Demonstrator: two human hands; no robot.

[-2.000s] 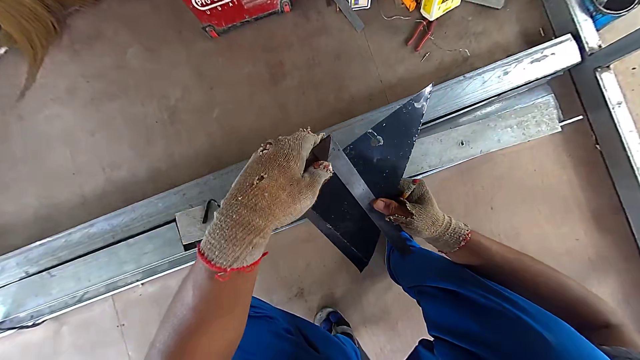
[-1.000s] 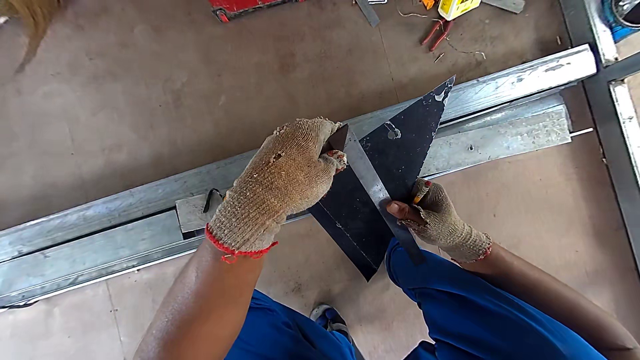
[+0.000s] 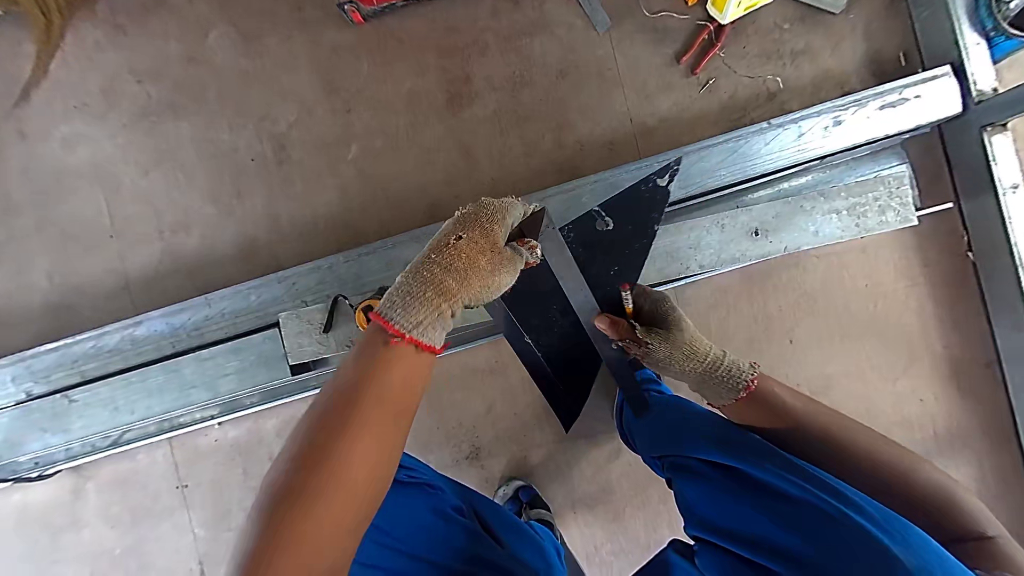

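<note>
A dark sheet-metal piece [image 3: 620, 232] with pointed ends lies tilted across long galvanized metal profiles. Over it runs a metal square's blade [image 3: 570, 272], down toward my right knee. My left hand [image 3: 468, 268], in a knitted glove with a red cuff, grips the square's upper end. In a like glove with bare fingertips, my right hand [image 3: 672, 340] pinches the blade's lower part and the sheet's edge, thumb on top. A pencil [image 3: 627, 300] sticks up between its fingers. A yellow and black tape measure [image 3: 366, 312] is partly hidden behind my left wrist.
The galvanized profiles [image 3: 200, 308] cross the floor diagonally. Red-handled pliers [image 3: 706, 46], thin wire and a yellow container [image 3: 736, 6] lie at the top right. A dark metal frame [image 3: 976, 216] stands along the right side. A red case [image 3: 384, 6] is cut off at the top. My shoe [image 3: 528, 504] is below.
The sheet and square remain between my hands. The pencil's red end now stands up more plainly from my right hand. The tape measure has come into sight beside my left wrist.
</note>
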